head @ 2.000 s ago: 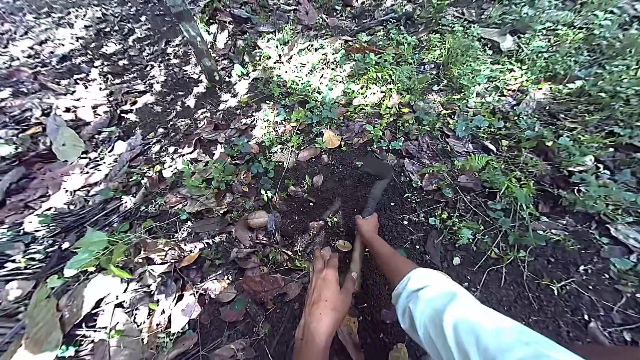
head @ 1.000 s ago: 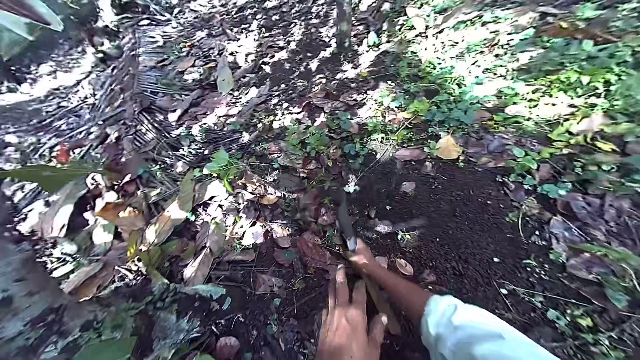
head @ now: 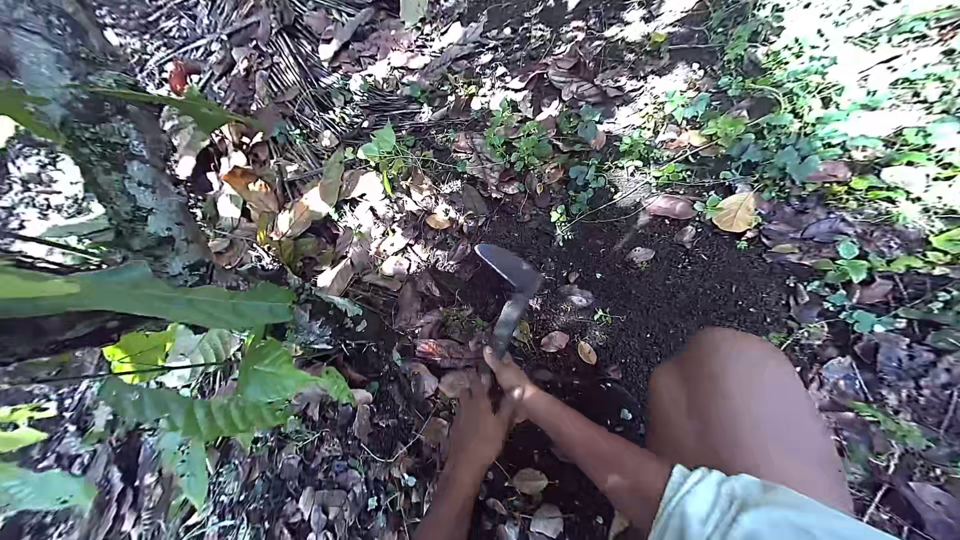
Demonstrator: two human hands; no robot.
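Observation:
A hand hoe with a curved metal blade points away from me, its blade just above dark soil and leaf litter. My right hand is closed around its handle, close below the metal neck. Beside it on the left, my left hand is against the handle area and the right hand; its fingers are partly hidden, so whether it grips the handle cannot be made out. Loose dark soil lies right of the blade, with a yellow leaf beyond it.
A lichen-marked tree trunk stands at the left, with broad green leaves hanging near it. My bare knee is at the lower right. Low green plants grow at the upper right, and dry leaves cover the ground around.
The view has shifted left, bringing the trunk closer in. The hoe's blade, pointing up and blurred before, now shows its curve to the left. My knee has come into view.

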